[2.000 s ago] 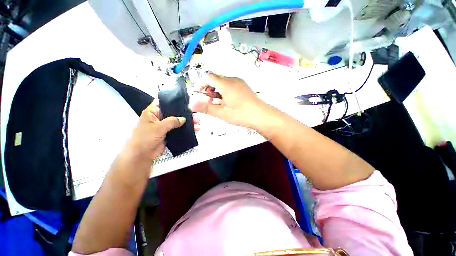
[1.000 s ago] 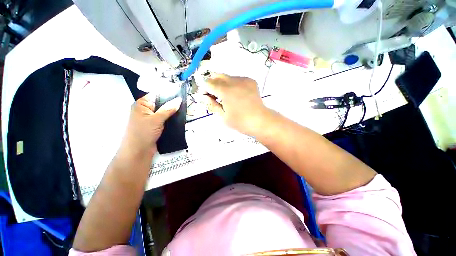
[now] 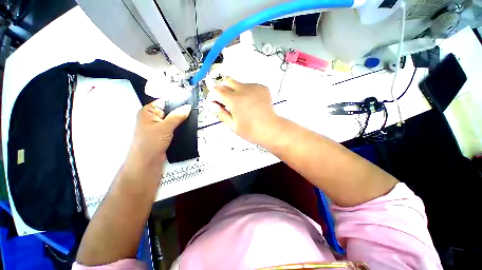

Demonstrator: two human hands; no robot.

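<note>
The black strap point(image 3: 183, 138) lies on the white table with its far part at the needle area point(image 3: 191, 79) of the sewing machine. My left hand point(image 3: 158, 124) grips the strap's left side, thumb on top. My right hand point(image 3: 244, 108) is beside the needle area, to the right of the strap, fingers bent; whether its fingertips hold anything cannot be told. The black bag body point(image 3: 39, 153) lies at the left, with a speckled line along its straight edge and a small gold label point(image 3: 20, 156). A black band runs from its top toward my left hand.
A blue hose point(image 3: 259, 21) curves over the needle area. Black snips point(image 3: 349, 108) lie right of my right hand. A pink-red tool point(image 3: 306, 60) lies under the machine arm. A black rectangle point(image 3: 444, 82) lies at the right. Blue bins point(image 3: 26, 250) are below left.
Since two seconds ago, the strap has moved from a raised, tilted position to flat at the needle area, and my left hand moved with it. Over the last second the hands barely moved.
</note>
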